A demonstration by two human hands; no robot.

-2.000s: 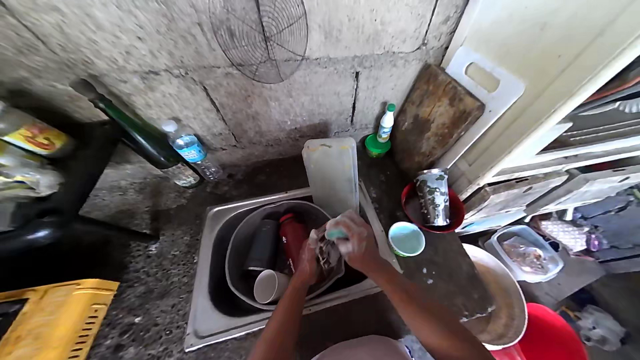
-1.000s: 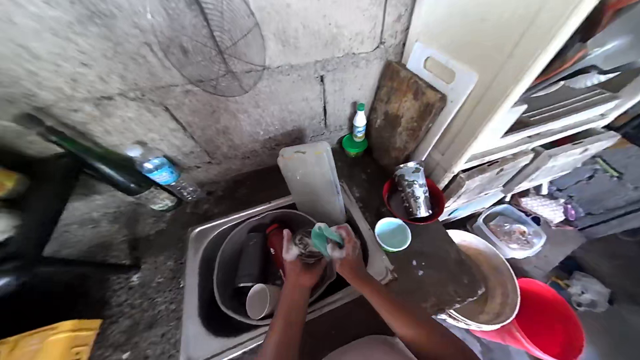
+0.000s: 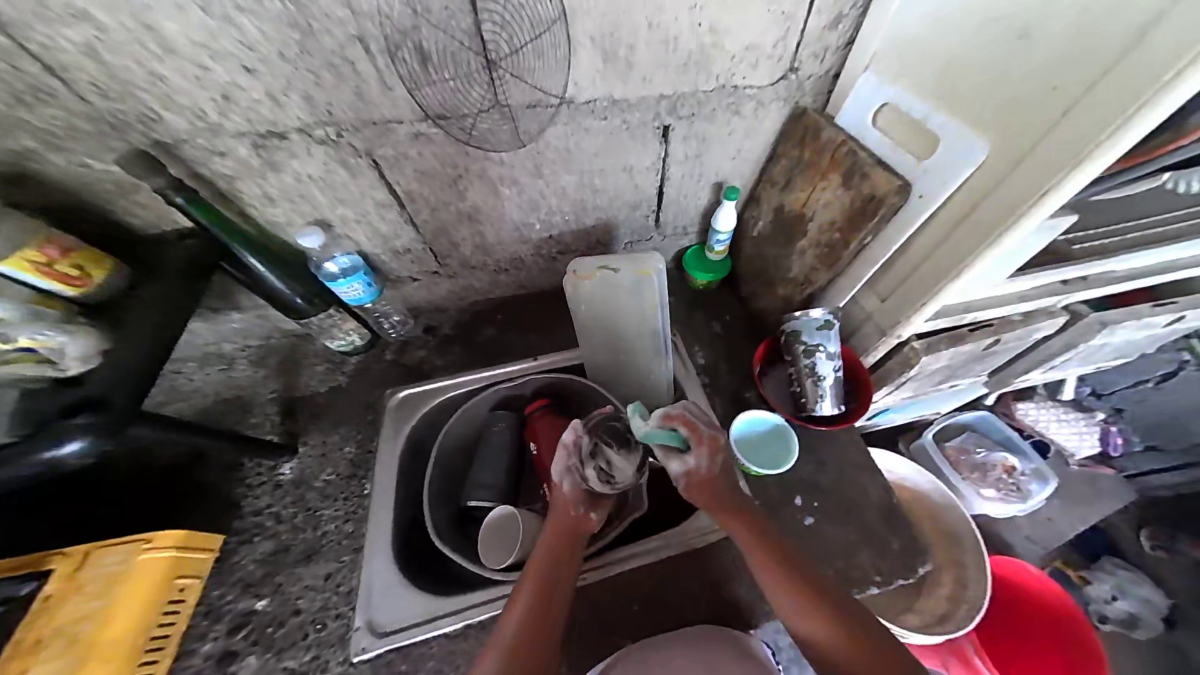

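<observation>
Over a steel sink (image 3: 377, 562), my left hand (image 3: 577, 473) grips a round, soapy, see-through container (image 3: 611, 452), its open mouth facing up. Just right of it, my right hand (image 3: 692, 450) holds a green sponge (image 3: 654, 429), with a small gap between sponge and container. Both hands are covered in suds. Below them a large grey basin (image 3: 441, 469) sits in the sink, holding a dark tumbler (image 3: 494, 459), a red bottle (image 3: 544, 436) and a white cup (image 3: 509, 537). A pale rectangular lid or tray (image 3: 621, 323) leans upright at the sink's back.
On the right ledge stand a light green cup (image 3: 764, 442) and a red bowl (image 3: 862, 394) with a patterned tumbler (image 3: 814, 361). A wooden board (image 3: 820, 211) leans behind. Glass (image 3: 253, 258) and plastic bottles (image 3: 352, 281) lean at the wall. A yellow crate (image 3: 122, 600) is lower left.
The sponge, over the container one second ago, is now off to its right in my right hand. The container's mouth shows more plainly. The view has shifted.
</observation>
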